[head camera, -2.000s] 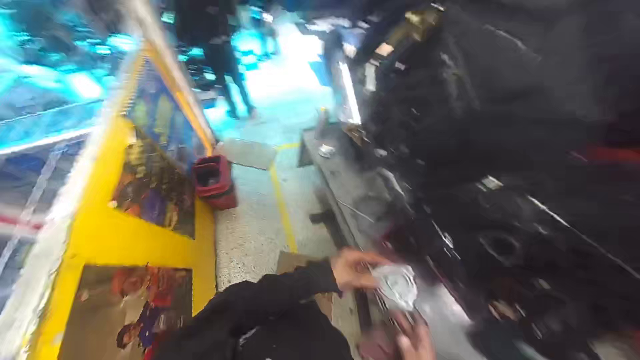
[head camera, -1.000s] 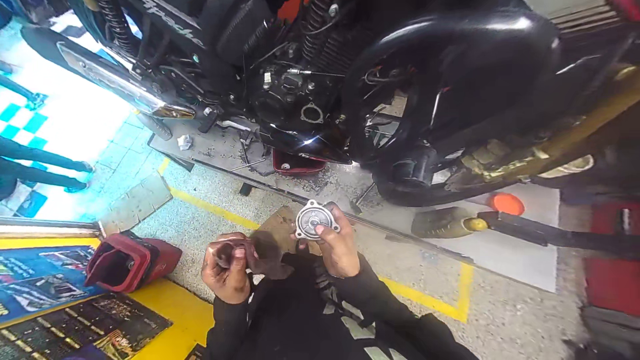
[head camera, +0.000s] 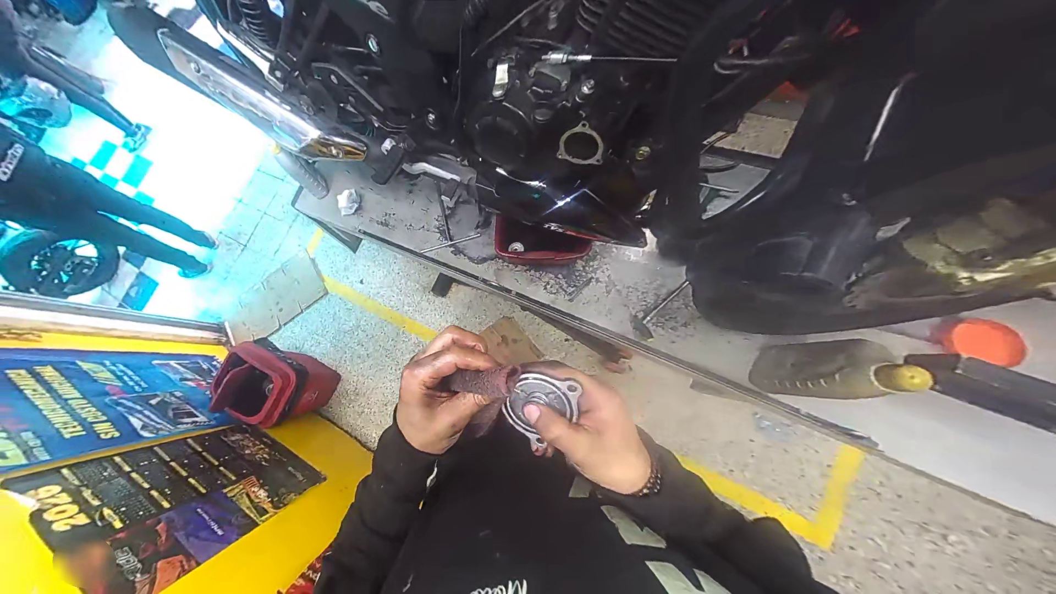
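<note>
My right hand point(head camera: 602, 433) grips a round metal engine cover point(head camera: 540, 402) with bolt ears, thumb pressed on its ridged inner face. Bunched in my left hand point(head camera: 441, 392) is a dark reddish cloth point(head camera: 483, 384), whose end touches the cover's left edge. Both hands are close together before my torso. Beyond them stands a black motorcycle; its engine point(head camera: 528, 107) has a round opening point(head camera: 581, 143) with a similar eared rim. A red tray point(head camera: 540, 243) with a small part in it lies below the engine.
The motorcycle rests on a grey platform point(head camera: 388, 206) with a metal edge. Tools and a crumpled white wad point(head camera: 348, 201) lie on it. A red bin point(head camera: 276, 384) stands at left by a yellow panel with posters. A person point(head camera: 74, 194) stands at upper left, beside another wheel.
My left hand with the cloth has come up against the cover; one second ago they were apart. The view has swung strongly from two seconds ago and come nearer the motorcycle.
</note>
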